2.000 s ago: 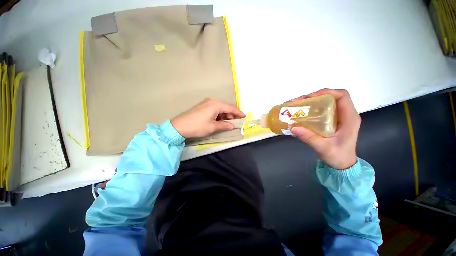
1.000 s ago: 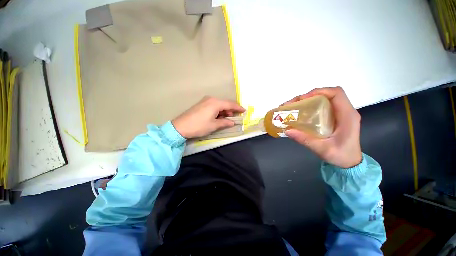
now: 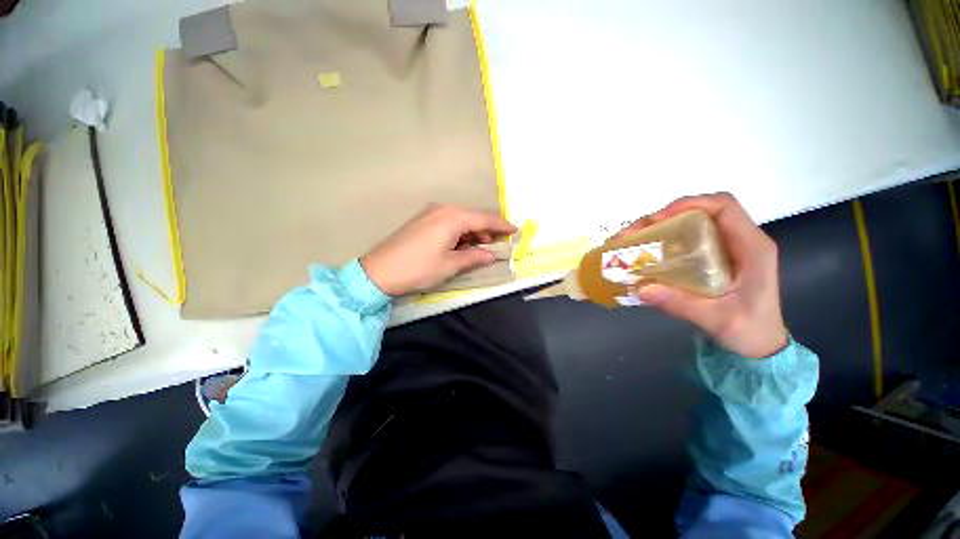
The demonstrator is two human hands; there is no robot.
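The grey-beige bag panel lies flat, with yellow binding on both sides and two grey-brown tabs at its far edge. My left hand holds the panel's near right corner, fingers and thumb pinching a folded edge. A short yellow binding tail sticks out just right of my fingertips. My right hand grips the glue bottle, tilted with its pale nozzle pointing left. The nozzle tip is near the table's front edge, below the tail and apart from it.
A yellow strip is stuck at the table's near edge. At left are a fanned stack of yellow-edged panels, a speckled pale board and a crumpled white scrap. Another stack stands far right. A white bin shows below the table edge.
The right hand and bottle have moved right and slightly down, so the nozzle is away from the binding tail. The left hand has stayed at the corner.
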